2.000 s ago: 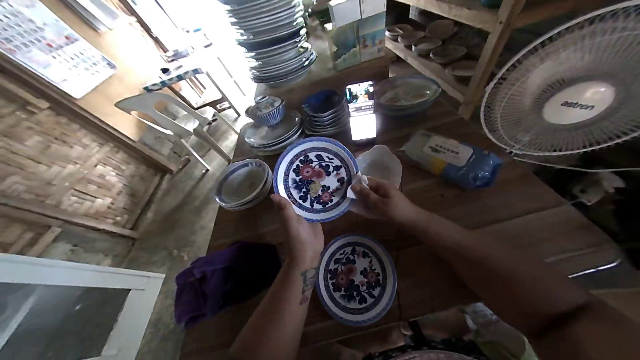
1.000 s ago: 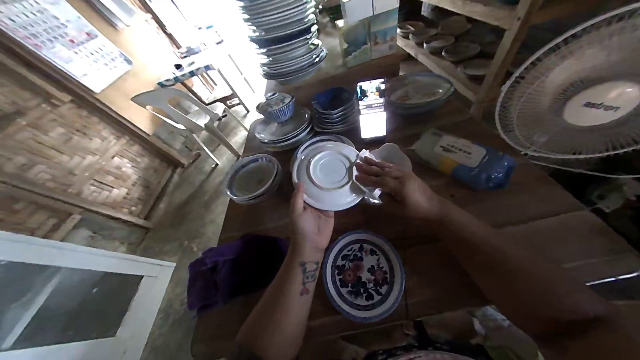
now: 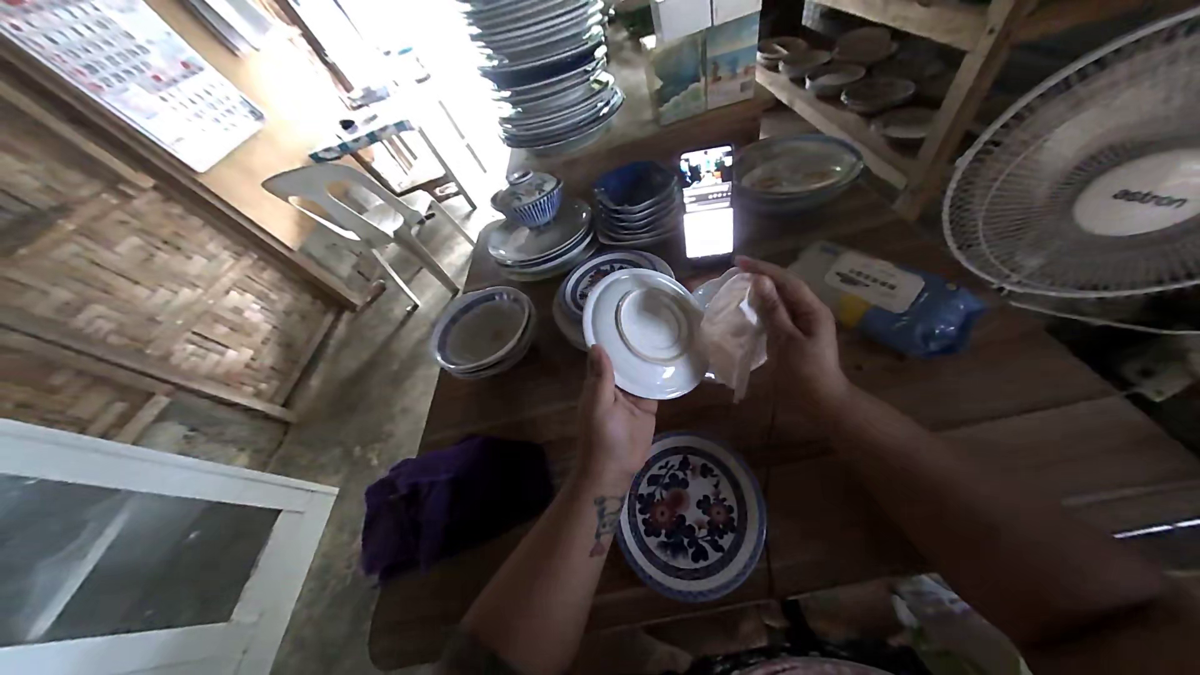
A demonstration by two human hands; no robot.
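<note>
My left hand grips the lower edge of a small plate, whose white underside with a round foot ring faces me. My right hand holds a crumpled pale wipe just right of that plate's rim. Behind the wipe, a whitish dish is partly hidden. Below my hands a floral plate with a blue rim lies face up on the wooden table. Another patterned plate sits behind the held one, partly covered by it.
A wet-wipes pack lies at right near a fan. Stacked bowls, a lit phone, plates with a lidded bowl and a tall plate stack stand farther back. Shallow bowls and a purple cloth are at left.
The held plate showed its floral face two seconds ago; its underside now faces me. My right hand has moved off the plate toward the right, and the wipe now hangs from its fingers.
</note>
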